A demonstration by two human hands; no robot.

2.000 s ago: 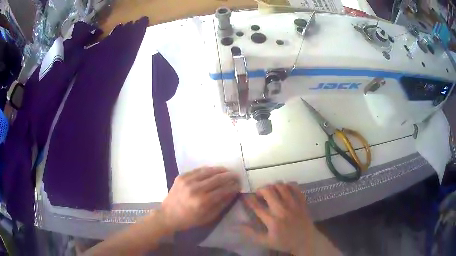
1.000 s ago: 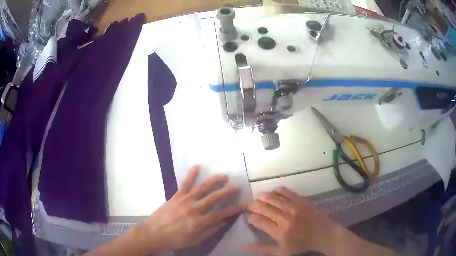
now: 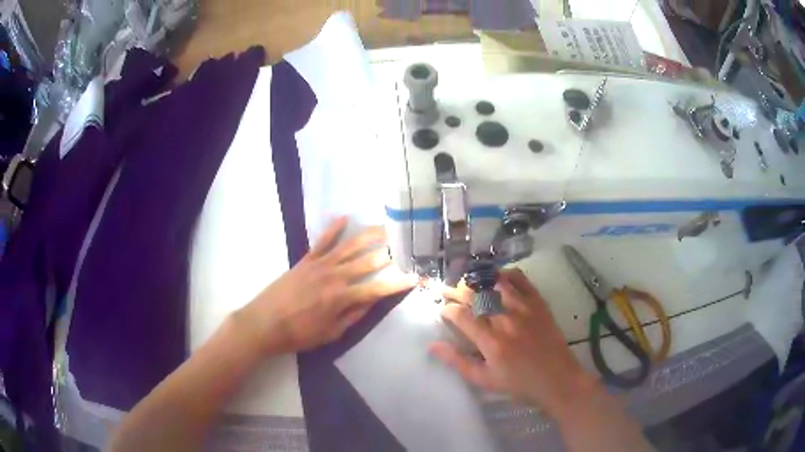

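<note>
A pale white panel [image 3: 415, 366] lies with a dark purple piece [image 3: 340, 408] at the lit needle area [image 3: 429, 284] of the white sewing machine [image 3: 530, 168]. My left hand [image 3: 331, 287] lies flat with spread fingers on the cloth, left of the needle, fingertips close to it. My right hand [image 3: 507, 331] presses on the pale cloth just right of the needle, partly behind a knurled machine knob. Whether the fingers pinch the cloth is not clear. The presser foot is mostly lost in glare.
Large purple panels [image 3: 146, 247] lie piled at the left, with a striped white piece [image 3: 84, 115] on top. Open scissors [image 3: 613, 322] lie right of my right hand. A printed paper slip [image 3: 596, 44] and grey-purple scraps [image 3: 459, 11] are behind the machine. Shiny clear plastic [image 3: 146, 26] is at back left.
Both hands have moved forward from the table's front edge to the needle area. The purple and pale pieces have slid forward with them. The view has also shifted, so the machine appears lower.
</note>
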